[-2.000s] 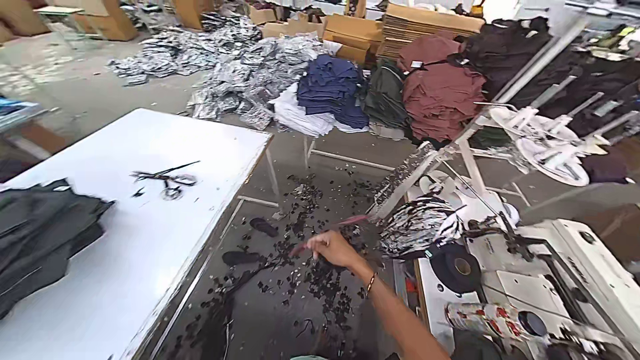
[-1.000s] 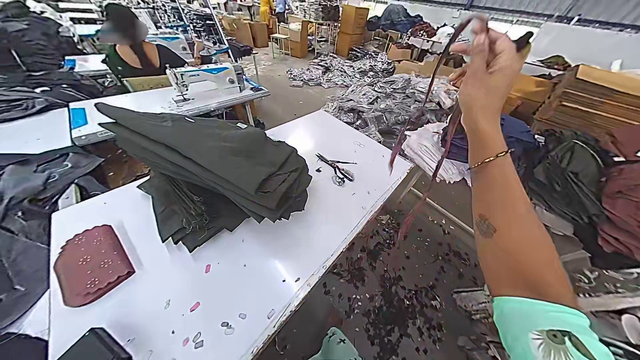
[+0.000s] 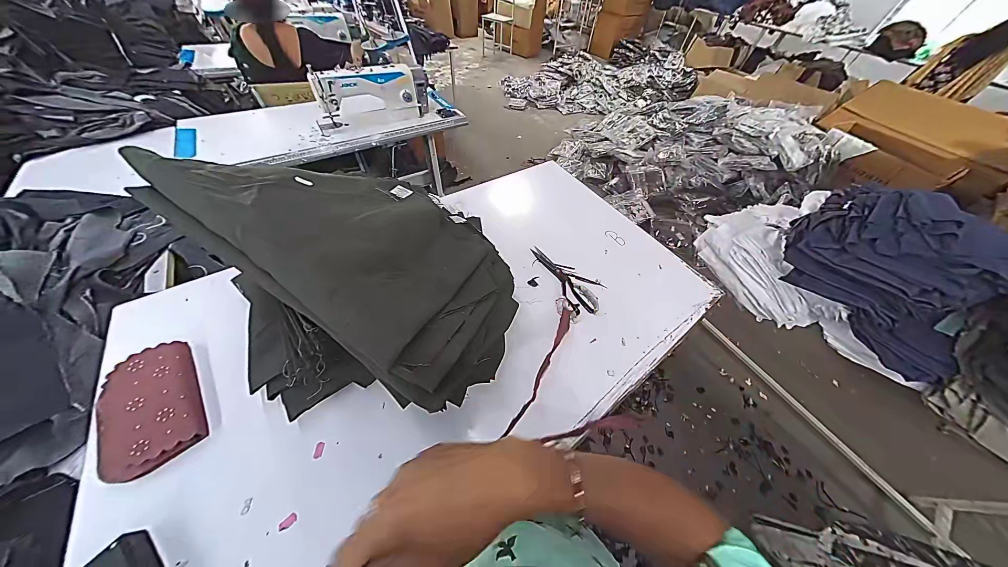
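My right hand [image 3: 465,496] reaches across the front of my body above the near part of the white table [image 3: 260,488], blurred, its fingers bent down. A thin maroon fabric strip [image 3: 543,370] trails from behind that hand up to a pair of scissors [image 3: 568,283] on the table. Another maroon end sticks out beside the wrist. Whether the fingers grip the strip is hidden. Dark green cut fabric pieces [image 3: 339,260] lie stacked beyond the hand. At the left of the table rests a maroon scalloped item with flower-shaped holes [image 3: 153,409]. My left hand is out of view.
A person [image 3: 276,47] sits behind a sewing machine [image 3: 370,90] on another table. Right of the table, dark scraps [image 3: 709,449] litter the floor. Beyond are plastic-wrapped packets [image 3: 669,150], white and navy garments [image 3: 898,260] and cardboard boxes [image 3: 929,126]. Dark fabric [image 3: 47,315] lies at left.
My right hand has come down from its raised position, where it held maroon strips, to low in front of my body. A strip now lies across the table to the scissors. The view has swung left.
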